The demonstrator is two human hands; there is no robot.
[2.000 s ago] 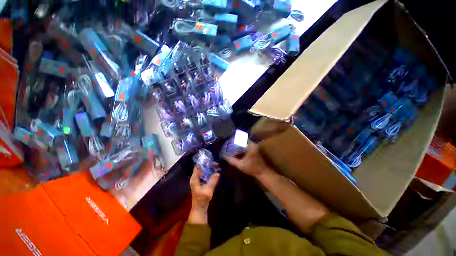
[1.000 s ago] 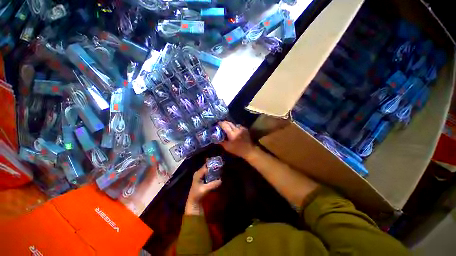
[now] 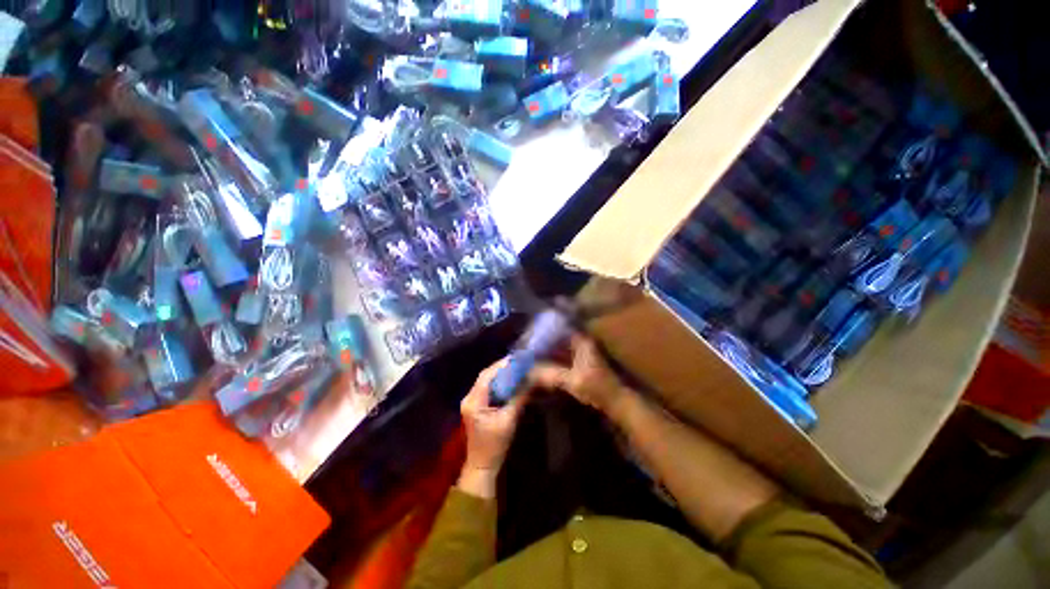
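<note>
A bagged unit, a blue-grey bar, is held at the table's edge by my left hand. My right hand is right beside it, its fingers at the unit; a blurred shiny part of the unit or its bag reaches up above the fingers. Whether my right hand also grips it is hard to tell. A tight upright block of bagged units with pale coils showing stands at the table edge, just above my hands. Loose bagged units with white cables lie heaped to its left and behind.
A large open brown carton stands at the right with bagged units inside. An orange VEGER box lies at the lower left. More orange shows at the left edge. The white tabletop shows behind the block.
My right hand has come back from the block's near corner to beside my left hand. The unit in my left hand is now tilted, between both hands.
</note>
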